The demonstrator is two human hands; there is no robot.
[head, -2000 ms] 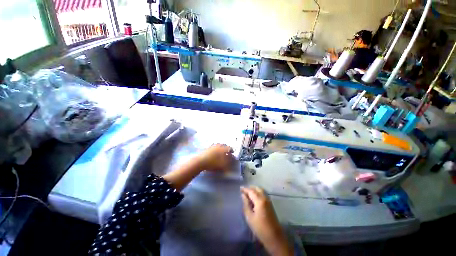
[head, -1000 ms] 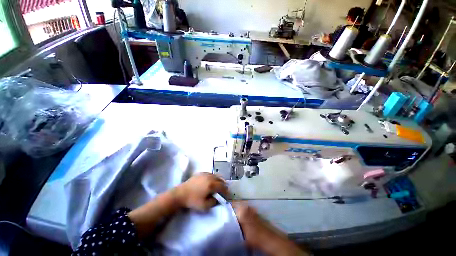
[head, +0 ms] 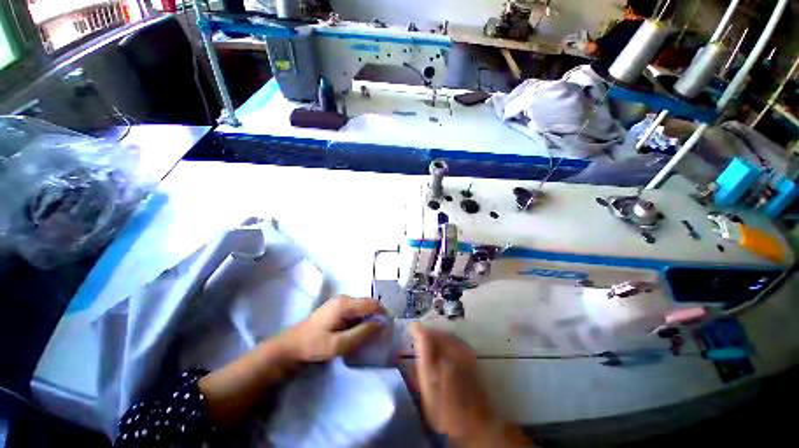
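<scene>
A pale grey-blue garment piece [head: 254, 297] lies on the machine table left of and in front of the needle area. My left hand [head: 337, 331] pinches the cloth edge just in front of the presser foot area [head: 425, 302]. My right hand [head: 447, 381] is beside it on the right, blurred, with its fingertips at the same cloth edge; whether they grip it cannot be told. The white sewing machine head [head: 543, 262] with a blue stripe stands just behind and right of my hands.
Crumpled plastic bags [head: 66, 197] lie at the left. A slim tool [head: 613, 359] lies on the bed. A tray with blue items [head: 725, 346] and a pink block [head: 683, 317] are at the right. Another machine [head: 377, 70], heaped cloth [head: 561, 109] and thread cones [head: 638, 52] are behind.
My left hand has moved from on top of the cloth to its edge by the needle area. My right hand has come in beside it. The view has shifted lower and closer.
</scene>
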